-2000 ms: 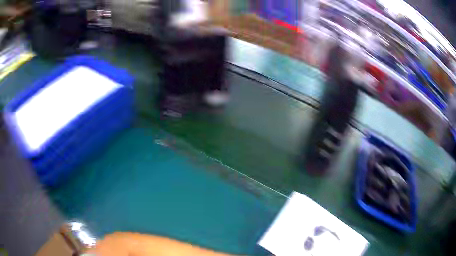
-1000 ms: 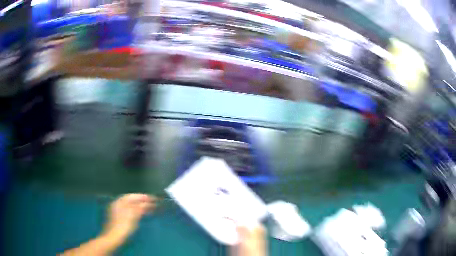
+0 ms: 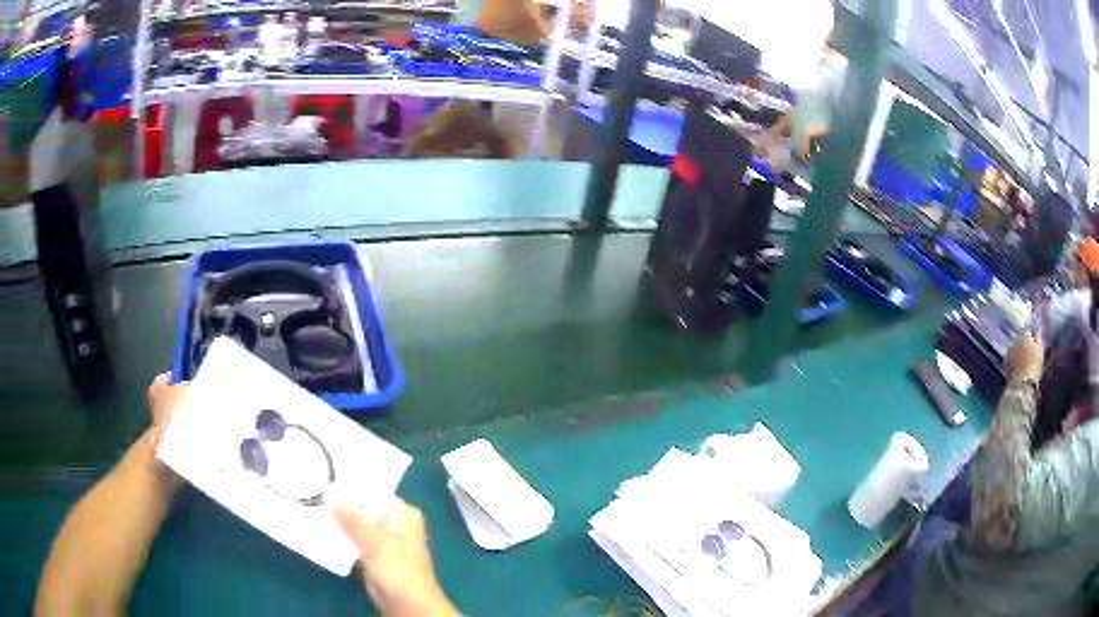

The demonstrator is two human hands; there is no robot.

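Note:
A white user manual (image 3: pixel 289 452) with a dark headphone picture is held in front of me. My right hand (image 3: pixel 392 548) grips its lower right part, thumb over the front. My left hand (image 3: pixel 166 404) is at its upper left edge, beside the near left corner of the blue tray (image 3: pixel 388 362); its fingers are partly hidden, so I cannot tell whether it grips manual or tray. Black headphones (image 3: pixel 271 316) lie in a black inner tray inside the blue tray. A small stack of folded leaflets (image 3: pixel 497 494) and a loose pile of manuals (image 3: pixel 711 542) lie to the right.
A tall black retail box (image 3: pixel 701 223) stands on the belt, another narrow one (image 3: pixel 75 283) at left. A green post (image 3: pixel 823 193) rises beyond the bench. A white roll (image 3: pixel 889 479) stands near a neighbouring worker (image 3: pixel 1036 482) at right. More blue trays (image 3: pixel 870 275) lie farther along.
The view has swung right and steadied. The manual is now over the near edge of the blue tray, still in my right hand. My left hand has moved from open bench to the tray's near left corner.

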